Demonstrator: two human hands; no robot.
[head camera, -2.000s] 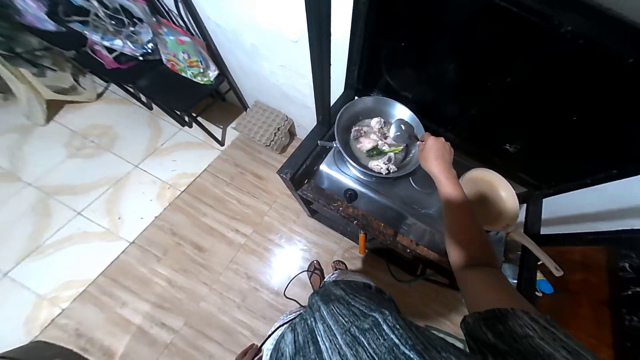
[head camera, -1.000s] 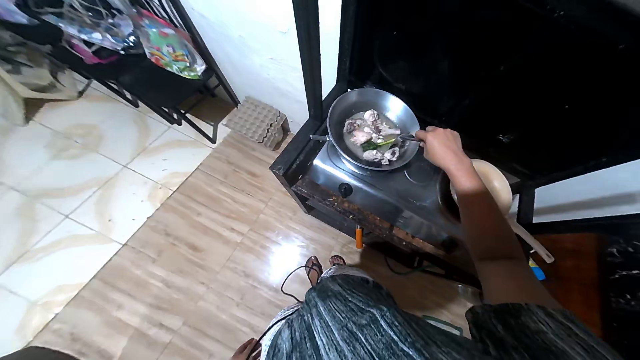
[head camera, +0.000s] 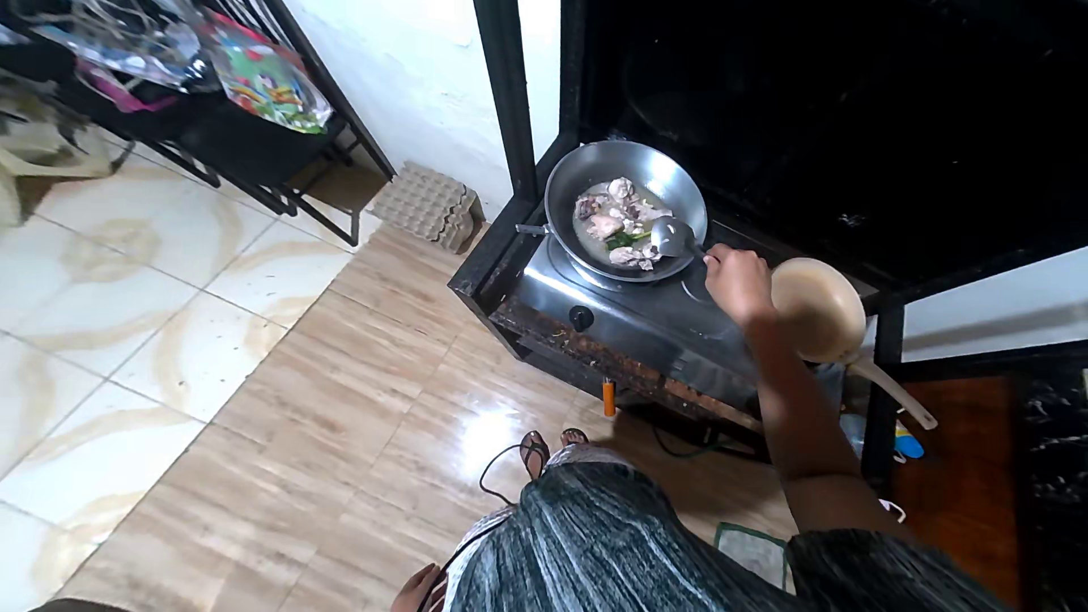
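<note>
A metal wok (head camera: 569, 191) stands on the left burner of a steel gas stove (head camera: 544, 280). Pieces of meat (head camera: 605, 225) with some green leaves (head camera: 627, 240) lie in cloudy liquid inside it. My right hand (head camera: 738, 280) is closed on the handle of a metal ladle or cooking spoon (head camera: 674, 238), whose head rests over the food at the wok's right side. Low at the bottom edge, beside my clothing, my left hand (head camera: 421, 588) shows only in part, with a dark cord running by it; whether it holds the cord I cannot tell.
Right of my right hand is a beige frying pan (head camera: 818, 310), its handle pointing down right. An orange lighter-like object (head camera: 609, 398) hangs at the stand's front. Stacked egg trays (head camera: 425, 204) sit by the wall. A black chair (head camera: 246, 140) bears plastic bags.
The head of the cooking utensil, hard to make out among the food one second ago, now shows plainly at the wok's right side. My right hand has stayed on its handle.
</note>
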